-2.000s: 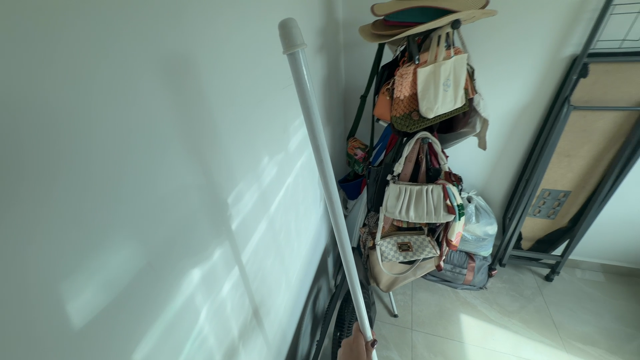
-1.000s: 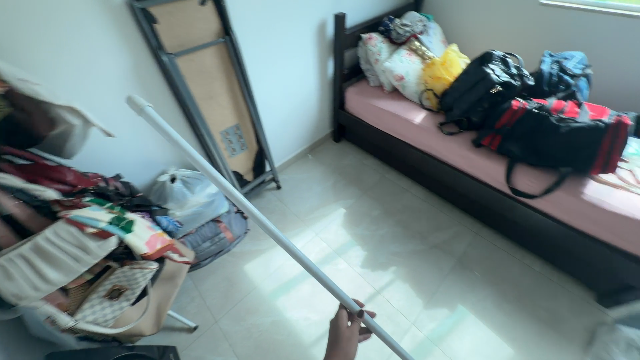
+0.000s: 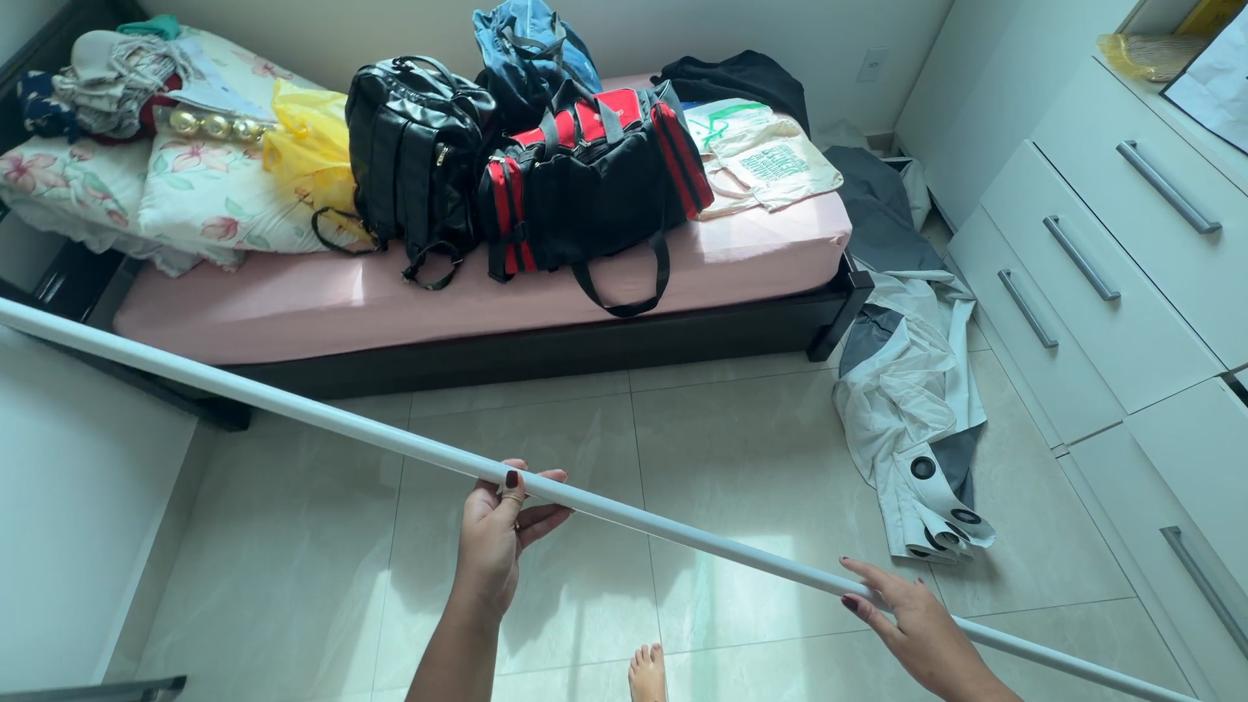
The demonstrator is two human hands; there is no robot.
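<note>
A long white rod (image 3: 682,531) crosses the view from the left edge down to the lower right. Near its middle my left hand (image 3: 507,517) grips it between thumb and fingers. My right hand (image 3: 902,619) touches it farther right, fingers spread, thumb on the near side and fingers over the far side; whether it bears weight is unclear. A white and grey eyelet curtain (image 3: 902,390) lies bunched on the floor between the bed and the drawers. The rod's ends are outside the view.
A bed with a pink sheet (image 3: 322,302) holds a black backpack (image 3: 419,156), a red and black duffel bag (image 3: 604,195), a blue bag (image 3: 536,49), a yellow plastic bag (image 3: 307,146) and floral pillows (image 3: 205,195). White drawers (image 3: 1063,331) stand at right. A bare foot (image 3: 646,673) is on the tiles.
The view has swung right, from the rack of bags and hats to the bed and drawers. The rod now lies flatter across the view, and my right hand has come into view at it.
</note>
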